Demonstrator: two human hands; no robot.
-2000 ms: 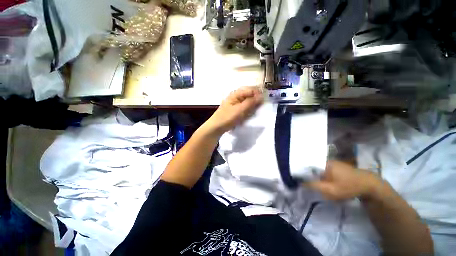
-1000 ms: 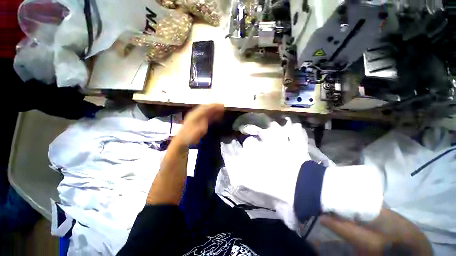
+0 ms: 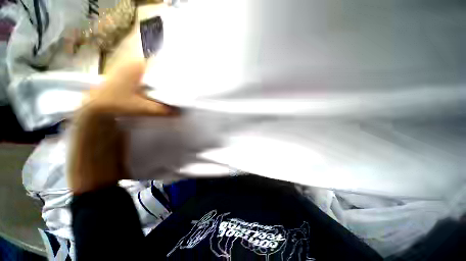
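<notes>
A large white garment is spread and lifted in front of me, blurred, from the centre to the right edge. It hides the machine and most of the table. My left hand is at the garment's left edge, with fingers on the cloth; it is badly blurred, but it appears to grip the cloth. My right hand is not in view; the cloth covers that side, and only a dark sleeve shows at the bottom right.
A phone lies on the pale table. A bag with gold-brown contents and a whitish plastic bag are at the upper left. More white garments with navy trim lie at the lower left.
The white garment has been raised and spread across the view, covering the machine. My left hand has moved left and up from the table's front edge to the cloth. My right hand has gone out of sight.
</notes>
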